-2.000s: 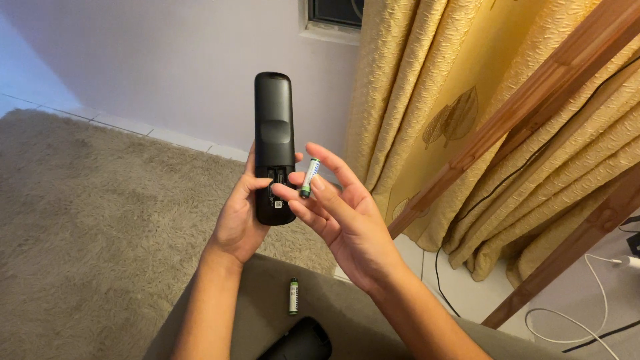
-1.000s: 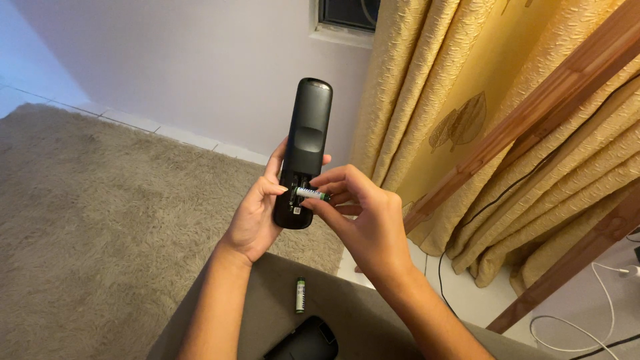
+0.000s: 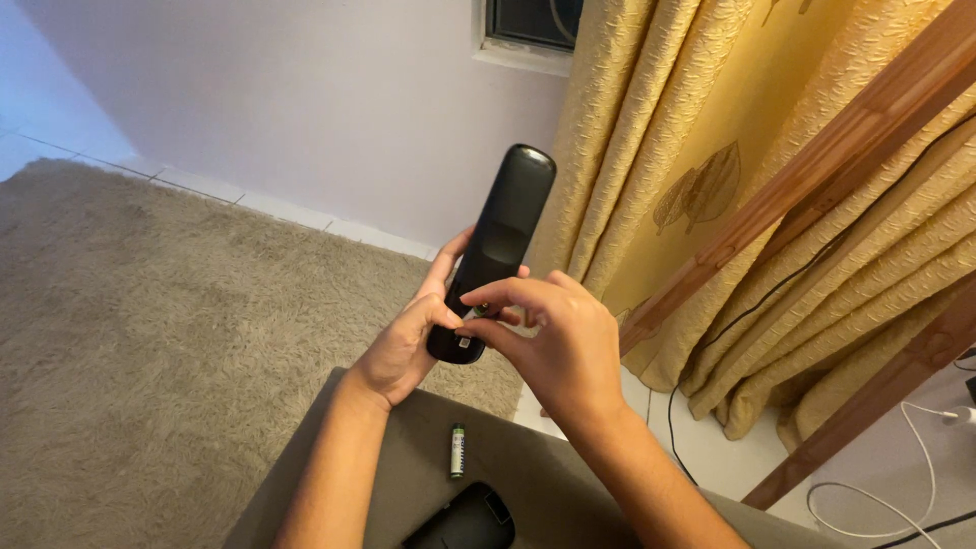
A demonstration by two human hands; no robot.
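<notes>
A black remote control (image 3: 503, 236), back side up and tilted to the right, is held by my left hand (image 3: 408, 343) near its lower end. My right hand (image 3: 564, 343) pinches a small battery (image 3: 479, 310) at the battery compartment; its fingers cover most of the battery and the compartment, so how far in it sits cannot be told. Below my hands, a second green and white battery (image 3: 457, 451) lies on the grey-brown upholstered seat (image 3: 412, 435). Nearer to me on the same seat is a black plastic cover (image 3: 465, 522), cut off by the frame's lower edge.
A shaggy beige rug (image 3: 191, 343) covers the floor at left, before a pale wall (image 3: 305, 99). Yellow curtains (image 3: 701, 152) hang at right behind slanted wooden beams (image 3: 801, 168). A white cable (image 3: 862, 488) and a black cord (image 3: 778, 282) run at the right.
My right hand held the battery upright beside the remote, then brought it crosswise to the compartment. The remote, upright two seconds ago, now leans further to the right.
</notes>
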